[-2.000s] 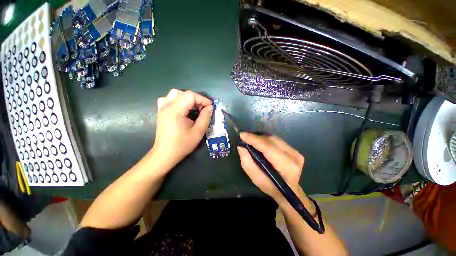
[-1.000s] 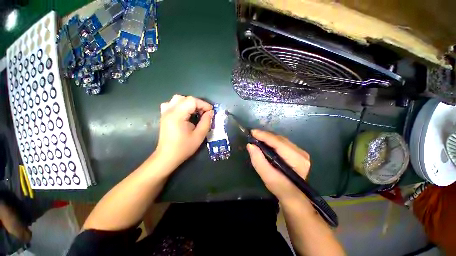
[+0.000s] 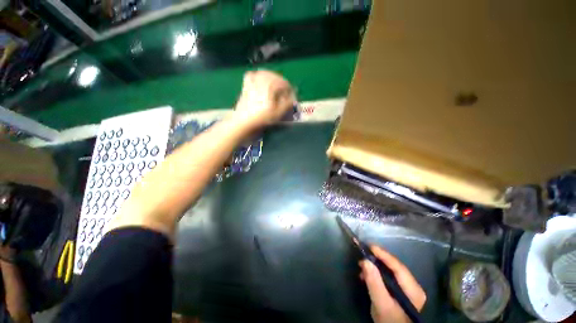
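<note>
My left hand [image 3: 266, 98] is stretched forward at the near edge of the green conveyor belt, blurred, with its fingers curled. A small dark blue piece, likely the circuit board [image 3: 295, 112], shows at its fingertips, mostly hidden. My right hand [image 3: 393, 287] is at the lower right and holds the black soldering iron [image 3: 386, 276], its tip pointing up and left over the bench mat. The pile of blue boards [image 3: 247, 155] lies partly behind my left forearm. The white component tray [image 3: 136, 135] with rows of black-ringed circles is at the left, partly covered by my arm.
A large cardboard box [image 3: 455, 94] fills the upper right, with a dark sparkly strip [image 3: 357, 200] before it. The tip cleaner [image 3: 478, 290] and white fan [image 3: 537, 271] are at right. Yellow handles [image 3: 66, 260] and part of another person [image 3: 14, 284] are at left. A thin dark stick [image 3: 259, 247] lies on the mat.
The view has tilted up towards the belt. My left hand has moved from the bench centre forward to the belt edge. The board is gone from the bench centre. My right hand still holds the iron.
</note>
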